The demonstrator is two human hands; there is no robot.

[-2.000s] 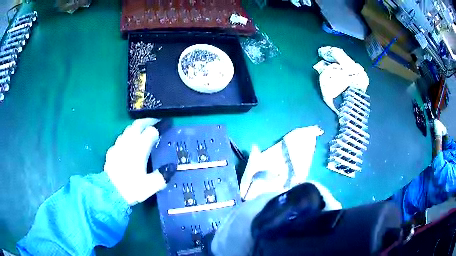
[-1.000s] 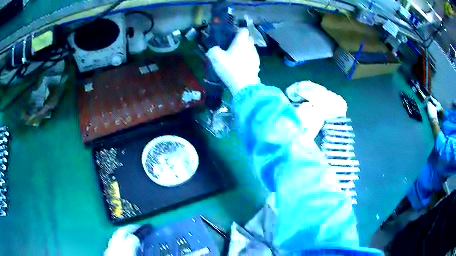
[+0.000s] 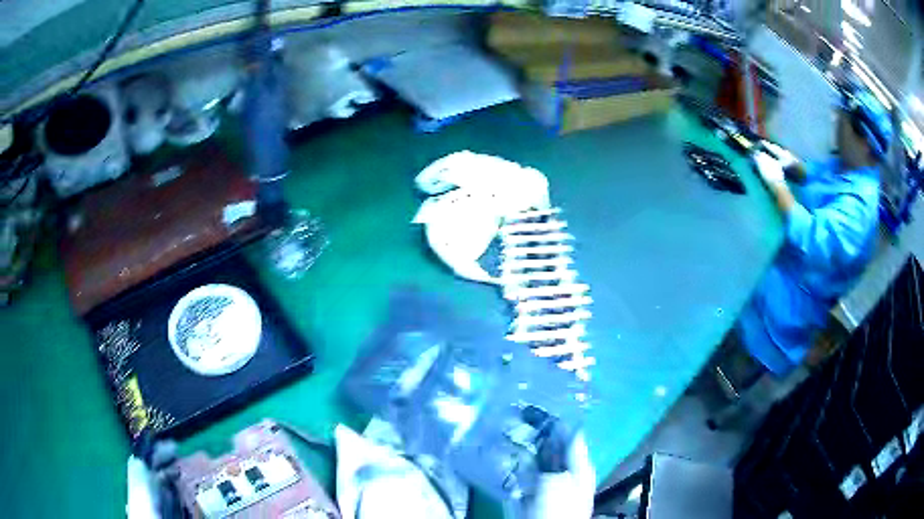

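My gloved left hand [image 3: 146, 489], cut off at the bottom edge, is at the left side of the reddish-brown fixture base [image 3: 289, 501], its dark fingertip on the corner. A silvery heatsink [image 3: 246, 484] with two black transistors lies on the base. My gloved right hand [image 3: 569, 483], blurred and partly cut off, holds the dark blue-grey top plate [image 3: 436, 370] raised and tilted, right of the base. A white cloth [image 3: 390, 478] lies between them, partly behind the plate. The thin dark tweezers [image 3: 306, 436] show beside the base.
A black tray [image 3: 268, 345] holds a white screw dish [image 3: 215, 329]; a reddish-brown board [image 3: 157, 228] is behind. The dark driver [image 3: 265, 112] is upright at the back. Heatsinks [image 3: 547, 284] lie beside a white glove or cloth [image 3: 476, 208]. A person in blue [image 3: 831, 223] is at right.
The view has swung right. My right hand has left the driver at the back, come forward and taken hold of the top plate, which is now off the base. My left hand stays at the fixture.
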